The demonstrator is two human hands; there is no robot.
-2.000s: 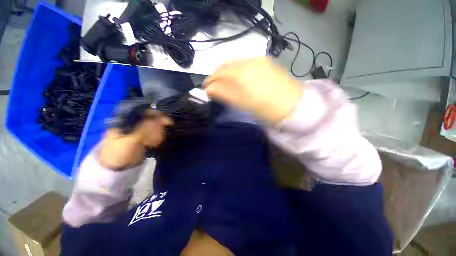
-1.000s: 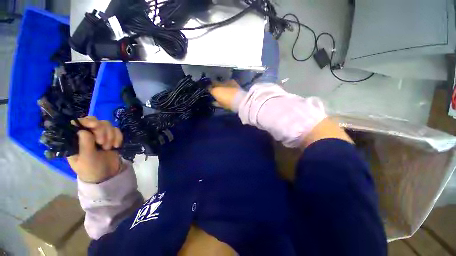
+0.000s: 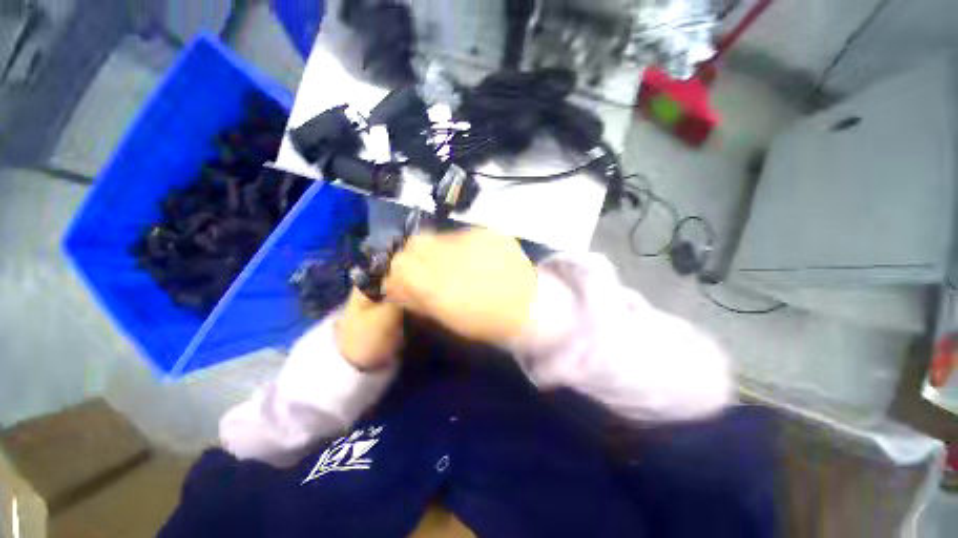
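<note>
My left hand (image 3: 370, 328) is closed around dark cable ends at the centre, in front of my lap. My right hand (image 3: 462, 282) is blurred and lies against my left hand, its fingers over the same spot; what it holds is hidden. Black cords (image 3: 326, 286) hang beside my left hand, over the blue crate's near side. More black cord bundles (image 3: 536, 110) with white labels lie on the pale tabletop (image 3: 552, 210), next to black cylindrical blocks (image 3: 362, 173).
The blue crate (image 3: 126, 252) at left holds many black adapters and cords. A brown carton (image 3: 79, 452) is at lower left. A plastic-lined carton (image 3: 851, 473) is at lower right. A small adapter with a looping cord (image 3: 688, 255) and a red object (image 3: 683, 105) lie at right.
My left hand has moved from the crate side to the centre, and my right hand now meets it. The view has shifted, so the table and crate appear lower and tilted.
</note>
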